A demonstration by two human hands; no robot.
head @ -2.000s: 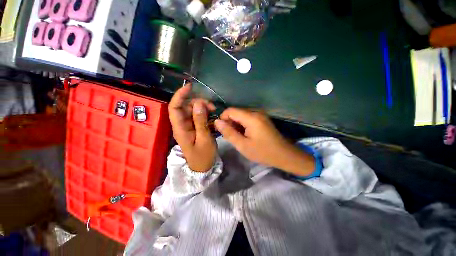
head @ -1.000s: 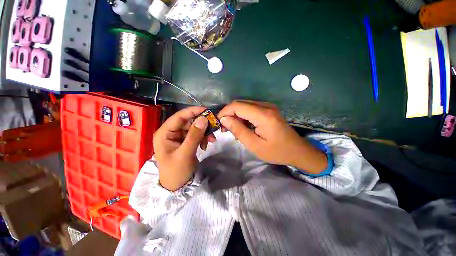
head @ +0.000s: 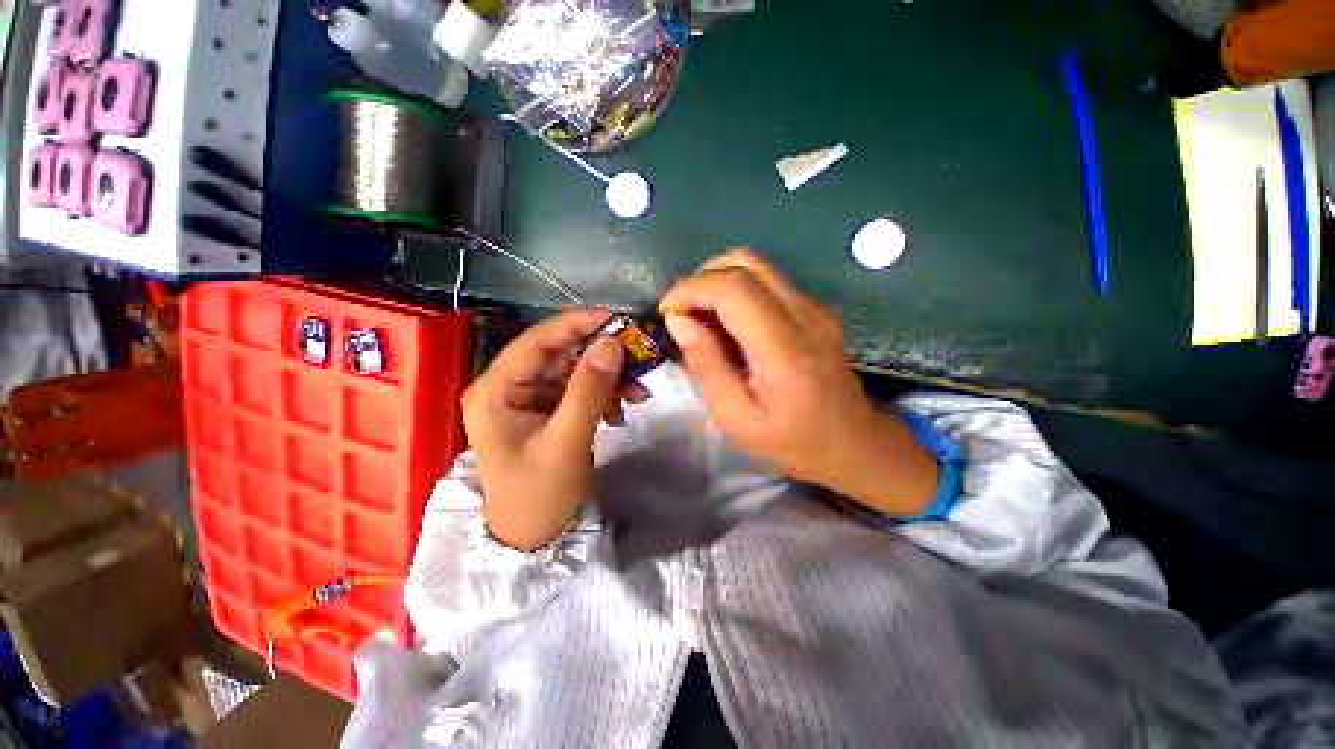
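A small black display module (head: 641,345) with an orange-gold ribbon on its face is held above my lap, near the mat's front edge. My left hand (head: 545,417) pinches it from the left, with the thumb on its face. My right hand (head: 776,373), with a blue band at the wrist, has its thumb and fingertips at the module's upper right edge. The fingers partly hide the module, and its far side is not visible.
The red tray (head: 264,505) at left holds two small modules (head: 365,348) and orange-handled cutters (head: 325,593). A solder spool (head: 378,155), a bag of small parts (head: 586,66), white discs (head: 877,243), a blue stick (head: 1086,173) and white paper (head: 1223,220) lie on the bench.
My view has shifted, so bench things sit further left than two seconds ago. The module's ribbon side now shows between my hands. Since one second ago, my right hand has moved slightly over the module's edge.
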